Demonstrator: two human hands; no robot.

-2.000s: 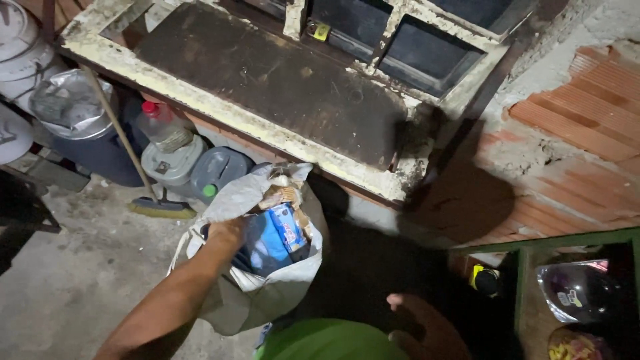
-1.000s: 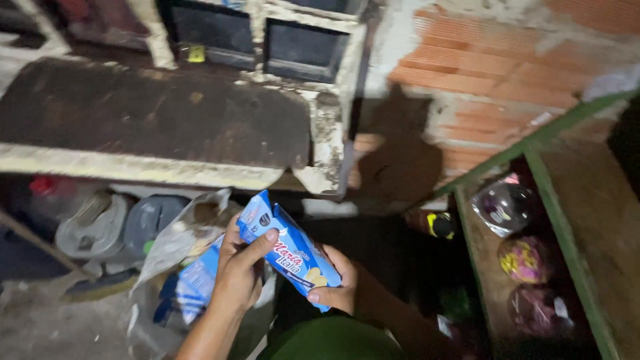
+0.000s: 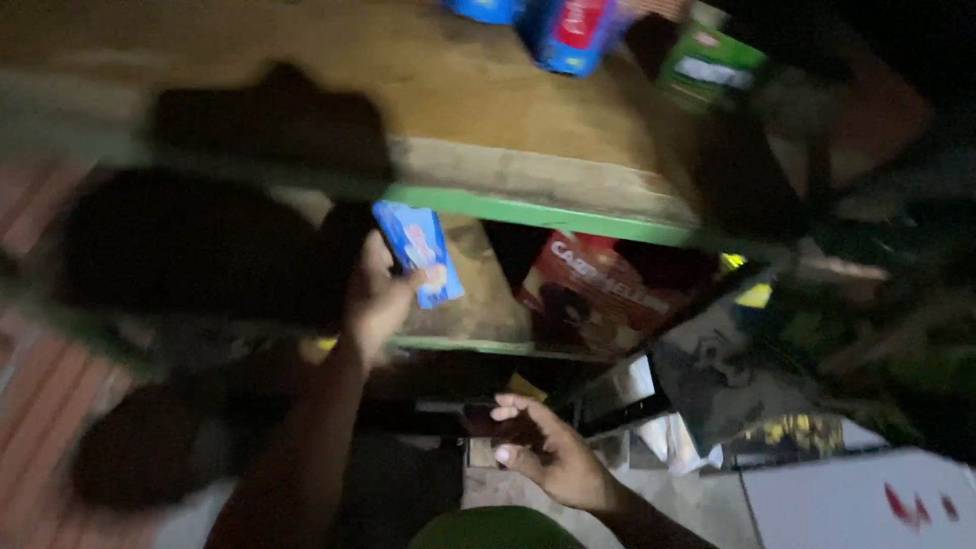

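Note:
My left hand [image 3: 381, 301] grips a blue packet of biscuits [image 3: 419, 255], held tilted at the front of a shelf compartment, just below the green front edge [image 3: 534, 212] of the wooden shelf above. The thumb lies across the packet's lower part. Lower and to the right, my right hand [image 3: 553, 457] holds nothing, its fingers apart and curled. A red package with large lettering [image 3: 602, 293] lies in the same compartment, right of the packet. The picture is blurred, and deep shadow hides what is left of my left hand.
Blue packages [image 3: 572, 38] and a green package [image 3: 709, 69] stand on the upper wooden shelf [image 3: 457, 99]. Brick wall [image 3: 53, 412] shows at the lower left. At the lower right is a white panel [image 3: 862, 496] with red marks, near yellow items [image 3: 801, 435].
The view has swung from the white sack and window frame to the shelves. One second ago both hands held the blue packet; now only my left hand does, and my right has let go.

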